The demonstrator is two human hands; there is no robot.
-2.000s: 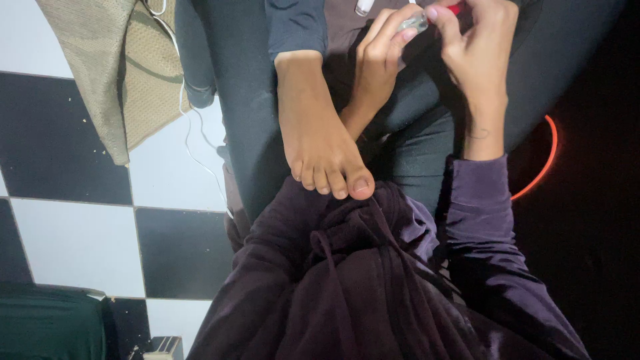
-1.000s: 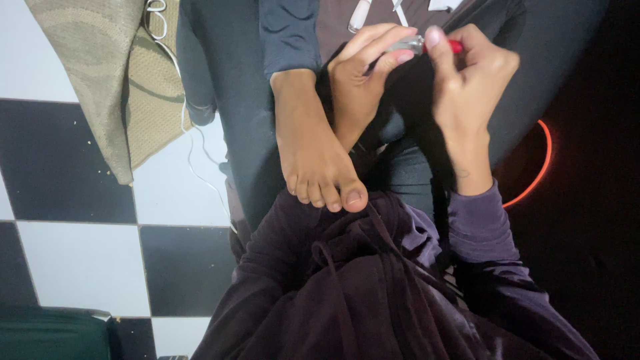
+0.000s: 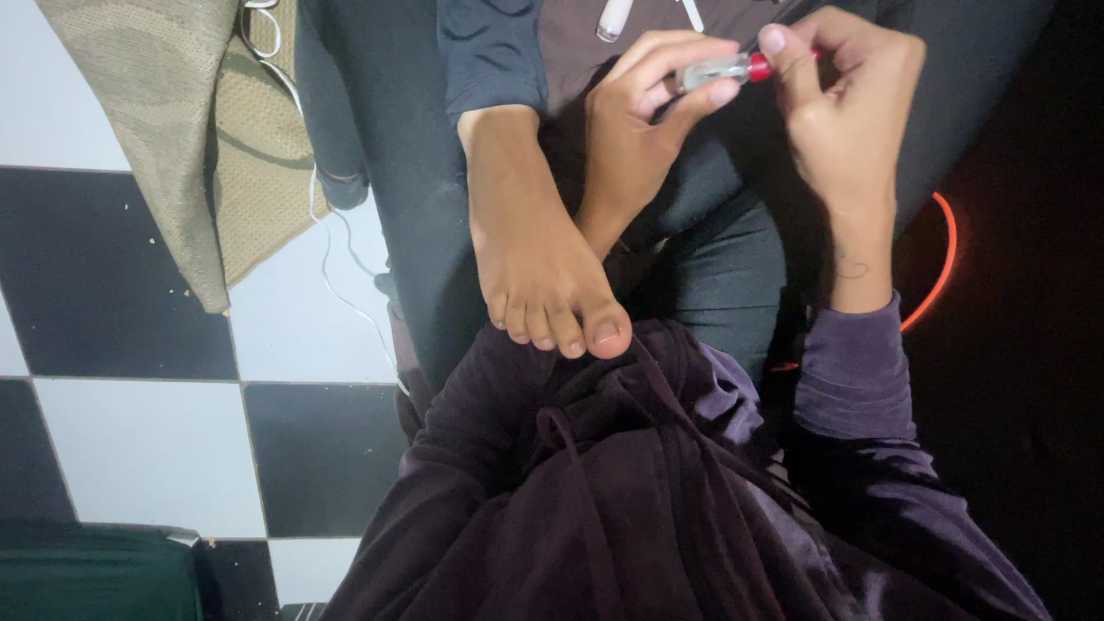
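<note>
A small clear glass bottle (image 3: 709,74), which looks like nail polish, lies sideways in the fingers of my left hand (image 3: 636,129). My right hand (image 3: 849,112) pinches its red cap (image 3: 759,66) between thumb and fingers, at the bottle's neck. Whether the cap is fully seated cannot be told. Another person's bare foot (image 3: 543,241) points toward me, below and left of my hands, with its toes over my dark purple clothing. My left forearm passes behind that foot and is partly hidden.
Above my left hand, a small pale bottle (image 3: 613,19) and a white slender tool (image 3: 693,13) lie on brown fabric. A woven mat (image 3: 164,112) and white cable (image 3: 332,285) are on the checkered floor at left. A green covered object (image 3: 95,573) occupies the lower left corner.
The view has shifted slightly. More of the red cap shows between the bottle and my right thumb than a second ago. Both hands stay on the bottle and cap.
</note>
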